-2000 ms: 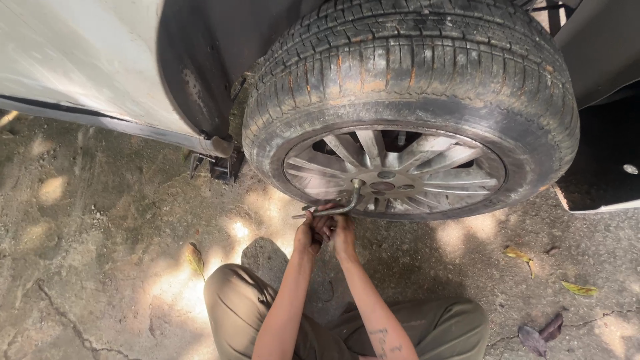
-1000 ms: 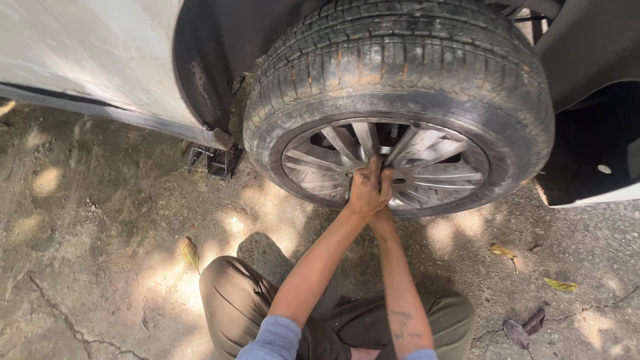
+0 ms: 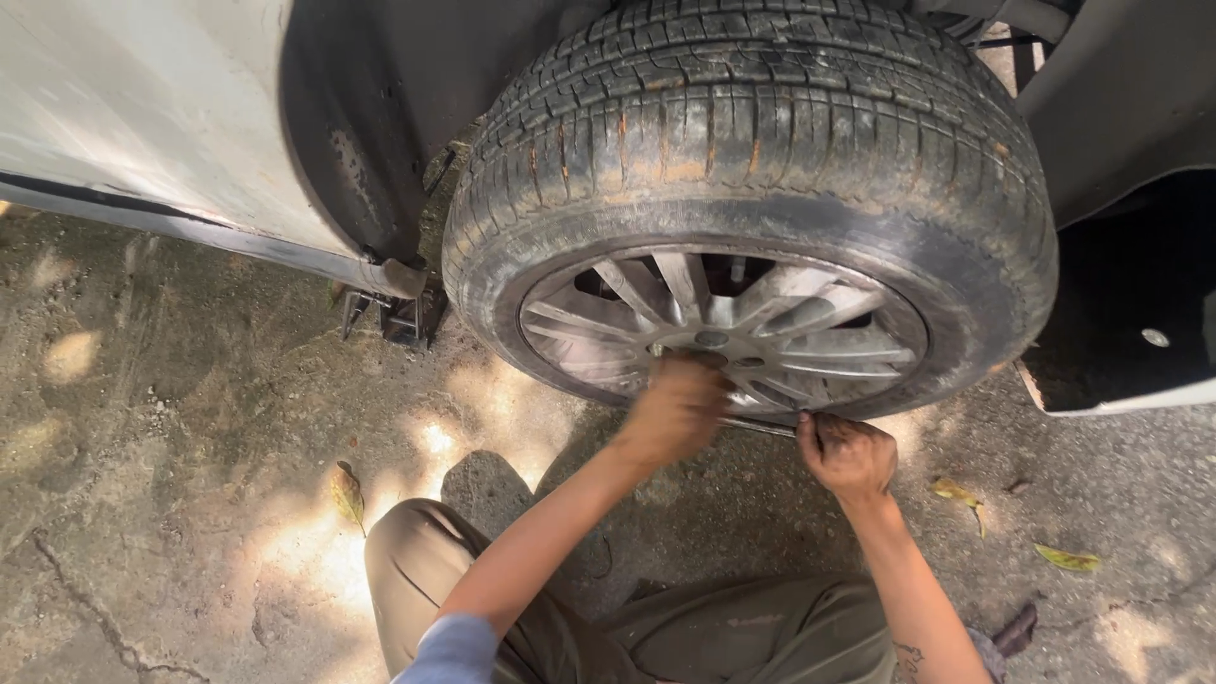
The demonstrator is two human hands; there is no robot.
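Note:
A car wheel with a worn, dirty tyre [image 3: 760, 152] and a multi-spoke alloy rim [image 3: 684, 285] fills the upper middle. My left hand [image 3: 679, 408], blurred, is closed around the wrench near the lower side of the hub. My right hand [image 3: 848, 456] grips the right end of the metal lug wrench [image 3: 765, 427], just below the rim's lower edge. The wrench's head is hidden behind my left hand. Dark bolt holes show around the hub centre [image 3: 711, 338].
A scissor jack [image 3: 404, 318] stands under the sill of the pale car body [image 3: 171, 123], left of the wheel. A bumper edge [image 3: 1130, 404] is at the right. Dry leaves [image 3: 348, 494] lie on the cracked concrete ground [image 3: 190, 532]. My bent knees are below.
My hands were together at the hub a second ago; now they are apart, the right one having moved right and down to the wrench's end. The wrench's bar now points right; two seconds ago it pointed left.

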